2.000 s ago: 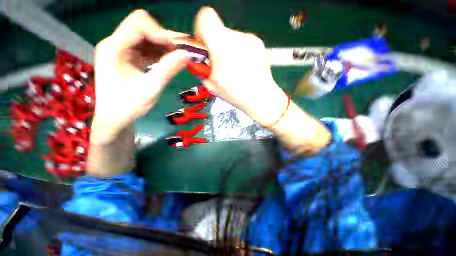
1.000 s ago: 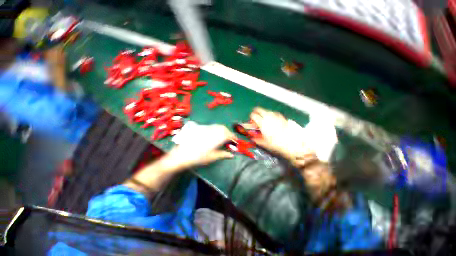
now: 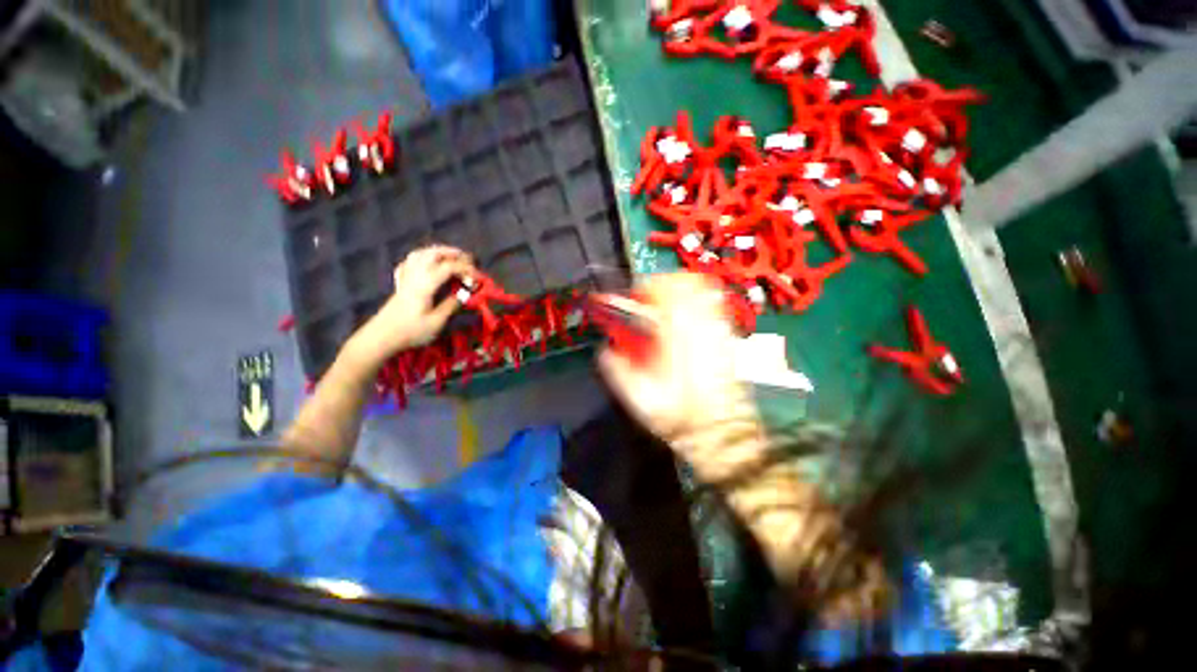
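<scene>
A black gridded tray (image 3: 512, 171) lies left of the green table edge. A row of red spring clamps (image 3: 453, 361) fills its near side, and a few more clamps (image 3: 335, 164) stand at its far left corner. My left hand (image 3: 427, 299) is over the near part of the tray with its fingers on a red clamp (image 3: 486, 299). My right hand (image 3: 676, 361), blurred, is at the tray's right end and holds a red clamp (image 3: 628, 335); its jaws and any piece in them are unclear.
Many red clamps (image 3: 814, 171) with pale pieces lie heaped on the green table (image 3: 840, 420). One clamp (image 3: 923, 361) lies apart. Small units sit beyond the pale rail (image 3: 1030, 394). A blue-clothed person (image 3: 479, 46) is beyond the tray. Blue crates (image 3: 53, 344) stand on the floor.
The view has swung left to the tray. Both hands have moved from the table to the tray, each now at a red clamp.
</scene>
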